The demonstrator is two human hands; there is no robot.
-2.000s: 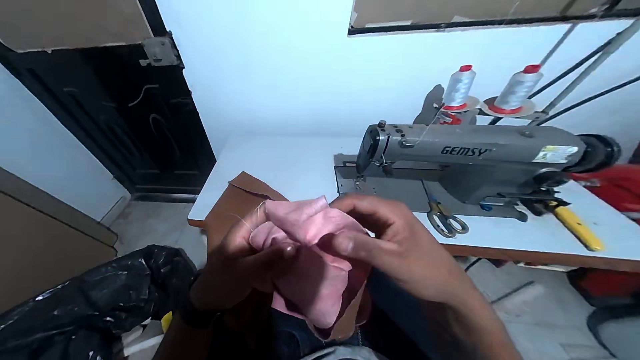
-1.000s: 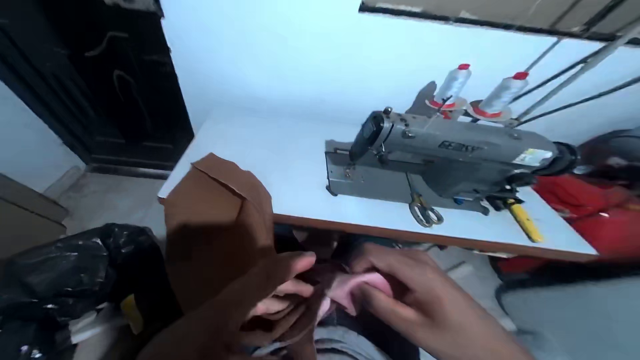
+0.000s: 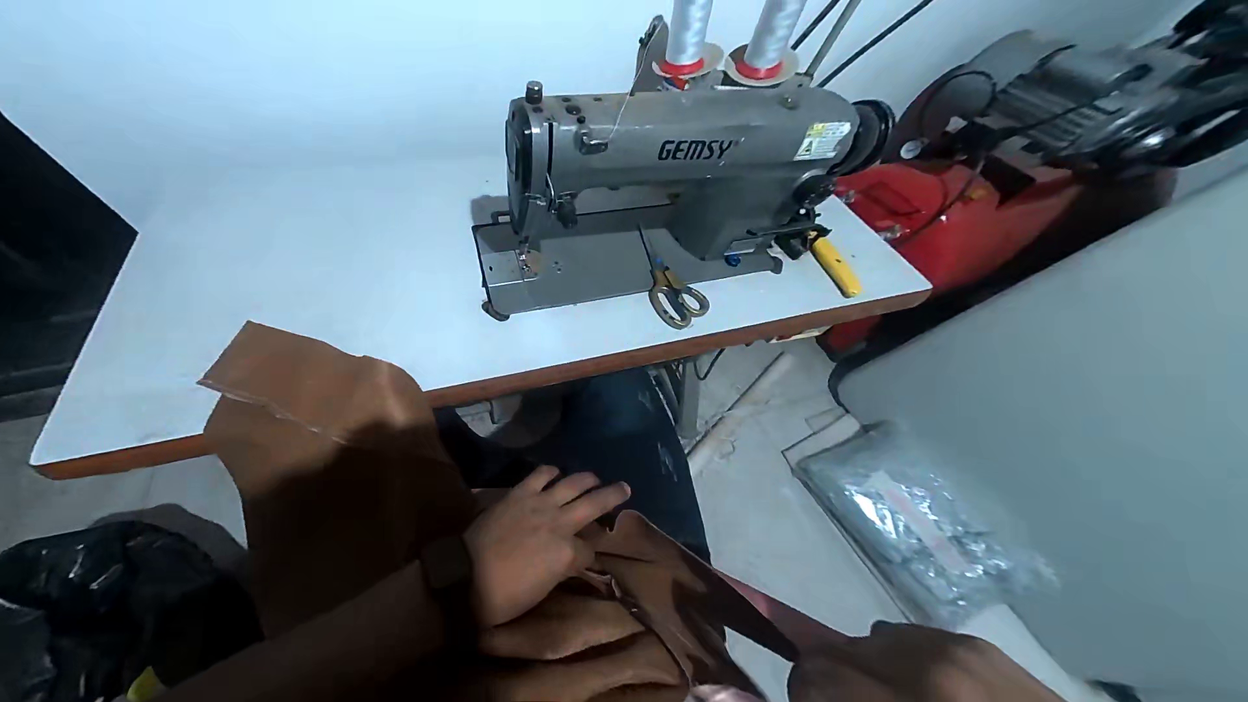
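Note:
Brown leather-like material (image 3: 604,639) lies bunched over my lap, with pink lining showing at its right part. My left hand (image 3: 536,546) rests on this material, fingers partly spread; whether it pinches any is unclear. At the lower right, my right hand (image 3: 907,663) is closed on the material's outstretched edge, its fingers partly cut off by the frame. Another brown piece (image 3: 322,409) drapes over the table's front edge, left of my left hand. A grey sewing machine (image 3: 682,146) stands on the white table (image 3: 292,244), beyond both hands. Scissors (image 3: 675,292) lie on its base plate and the tabletop.
A yellow-handled tool (image 3: 836,266) lies at the table's right end. Thread cones (image 3: 688,34) stand behind the machine. Red equipment (image 3: 926,210) is farther right. A black plastic bag (image 3: 107,595) sits lower left, and a clear plastic package (image 3: 926,536) lies on the right.
My right hand has moved right, drawing material outward. The pink cloth, earlier between both hands, is now mostly covered by brown material. The view has swung right.

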